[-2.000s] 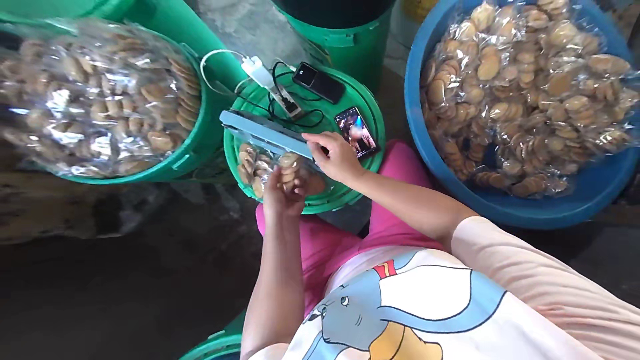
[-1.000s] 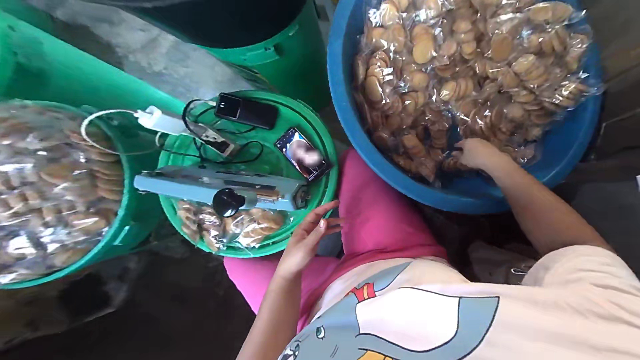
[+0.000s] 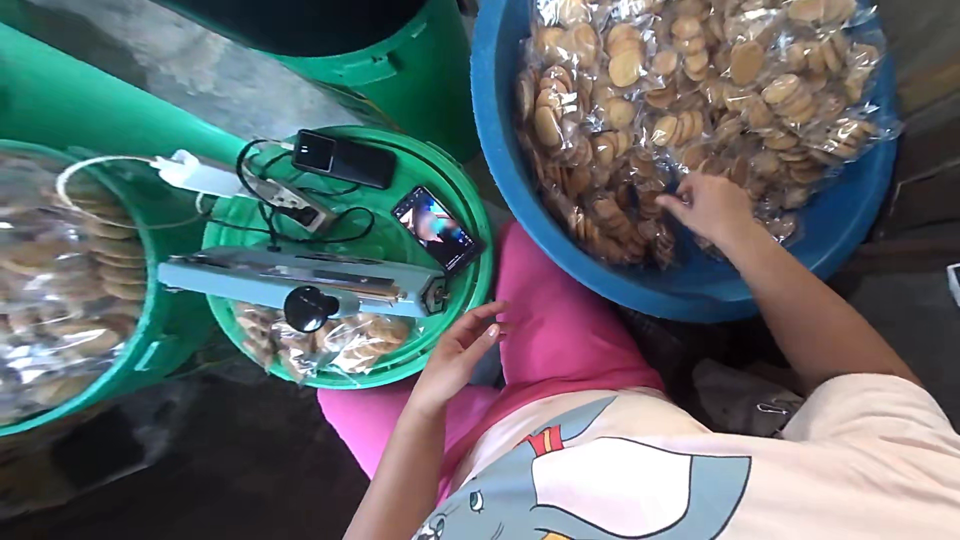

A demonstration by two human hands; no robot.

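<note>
Many clear plastic bags of round flat biscuits [image 3: 626, 67] fill a large blue plastic tub [image 3: 592, 277] at the right. My right hand [image 3: 709, 206] reaches into the tub among the bags, its fingertips touching or close to one; a firm hold cannot be made out. My left hand [image 3: 461, 352] hovers over my lap beside the round green lid, fingers apart and holding nothing. On that green lid [image 3: 480, 217] lies a light-blue impulse sealer [image 3: 262, 283] with a black knob [image 3: 306, 308]. Several biscuit bags [image 3: 367, 341] rest along its near side.
A lit phone [image 3: 437, 231], a black power bank or similar device [image 3: 345, 160] and a white extension socket [image 3: 217, 176] with cables lie around the green lid. At the left stands a green tub [image 3: 154, 337] of bagged biscuits; another green container [image 3: 382, 67] stands behind the lid.
Two seconds ago both hands were at the sealer with a biscuit bag. My right hand has since moved into the blue tub, and my left hand has let go. The view has shifted.
</note>
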